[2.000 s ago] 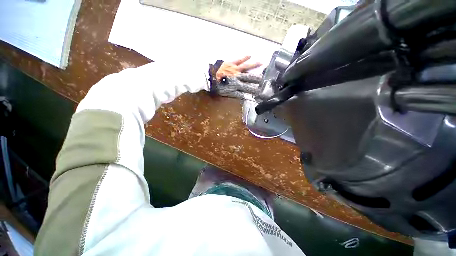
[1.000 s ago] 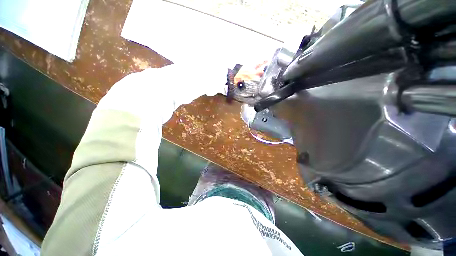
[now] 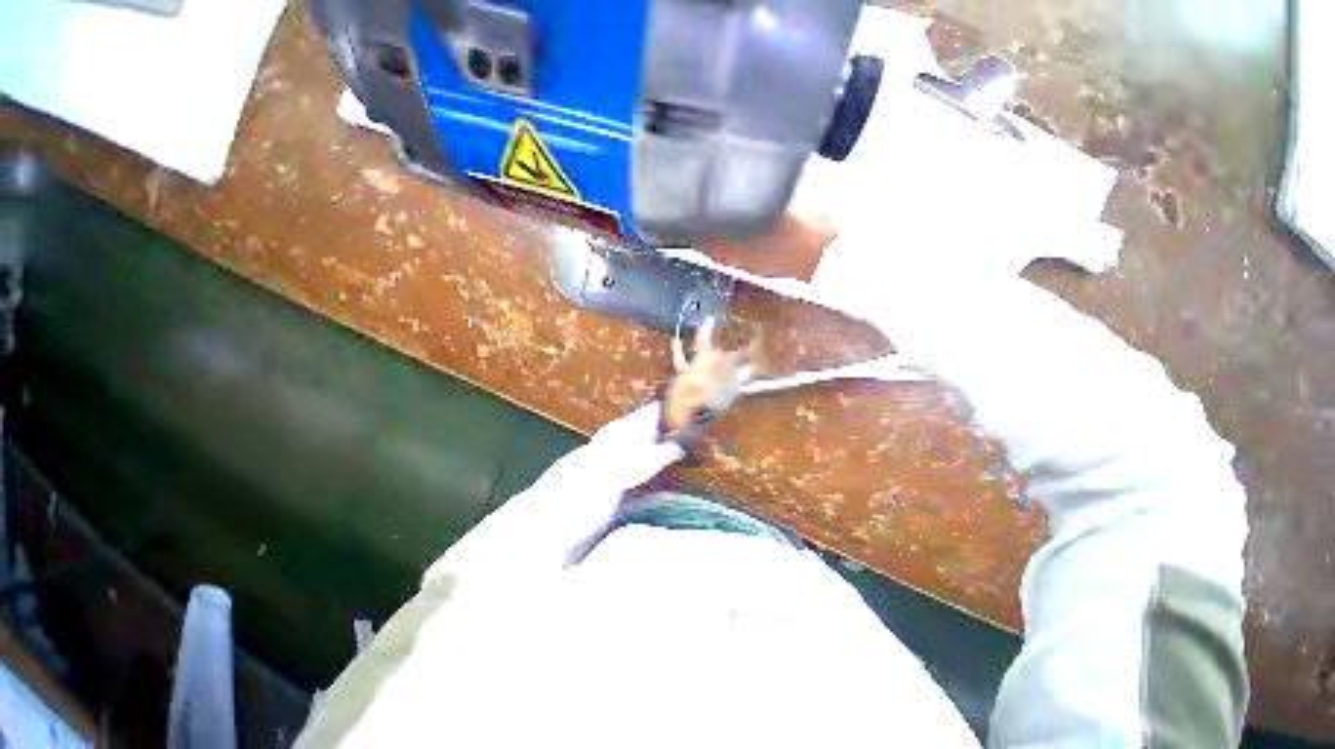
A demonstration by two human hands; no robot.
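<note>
The straight knife cutting machine (image 3: pixel 556 110) has a blue and grey motor body with a yellow warning triangle. It stands over the white fabric lay (image 3: pixel 1047 183). Its base plate (image 3: pixel 630 285) shows below the body on the brown table. My left hand (image 3: pixel 706 386) is blurred, just below the base plate, fingers partly spread. A thin white strip (image 3: pixel 835 373) runs from beside it to my right sleeve; I cannot tell if it is held. My right hand (image 3: pixel 798 242) shows only as a skin-coloured patch at the motor's lower right; its fingers are hidden.
A silver bulldog clip (image 3: pixel 974 100) sits at the lay's upper right. Another white stack (image 3: pixel 147 88) lies at the upper left. The brown table's (image 3: pixel 498 329) front edge runs diagonally above the green floor (image 3: pixel 278 395). Part of a white sheet shows at the right rim.
The machine has swung from the right side to the upper left, showing its blue body. My left hand has come off the lay, back toward the table edge. My right arm and the clip have appeared.
</note>
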